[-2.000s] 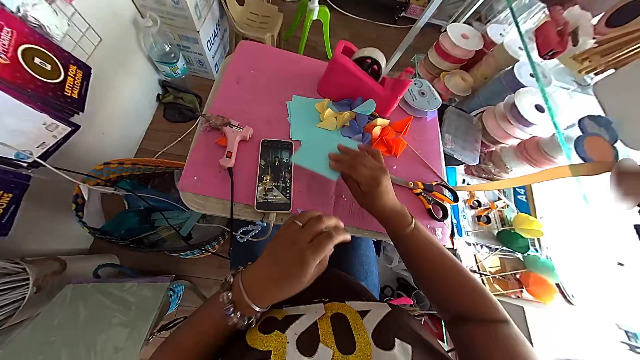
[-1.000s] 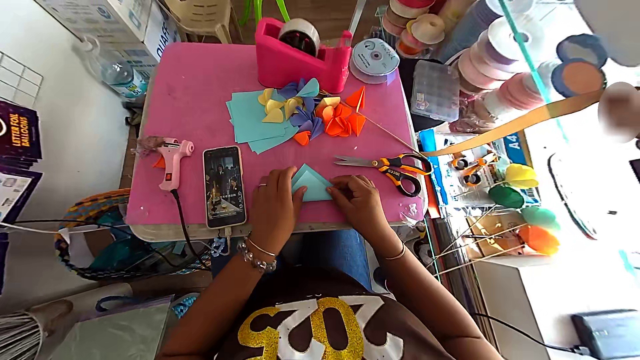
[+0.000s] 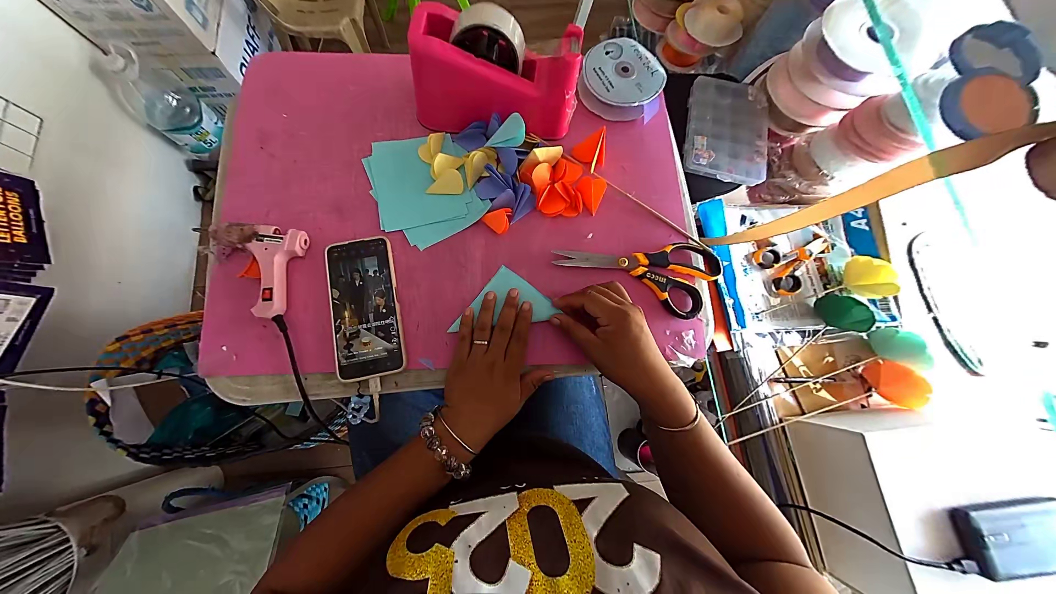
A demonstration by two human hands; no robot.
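A light-blue paper folded into a triangle (image 3: 505, 289) lies near the table's front edge. My left hand (image 3: 488, 363) rests flat on it, fingers pointing away from me. The fingertips of my right hand (image 3: 615, 334) pinch its right corner. Black-and-orange scissors (image 3: 648, 268) lie just beyond my right hand, blades pointing left. Behind the triangle are loose light-blue paper sheets (image 3: 412, 186), with yellow, purple and orange folded paper flowers (image 3: 561, 188) on and beside them. A smartphone (image 3: 365, 309) lies left of my left hand, a picture on its screen.
A pink glue gun (image 3: 279, 272) with a black cord lies at the table's left. A pink tape dispenser (image 3: 495, 87) and a ribbon spool (image 3: 623, 74) stand at the back. More spools (image 3: 858, 49) and a clear plastic box (image 3: 728, 130) are on the right. A woven basket (image 3: 107, 412) sits lower left.
Two seconds ago my right hand was over the flat blue paper by the flowers and my left was in the air. Now both hands are on the folded triangle nearer me. The view has shifted.
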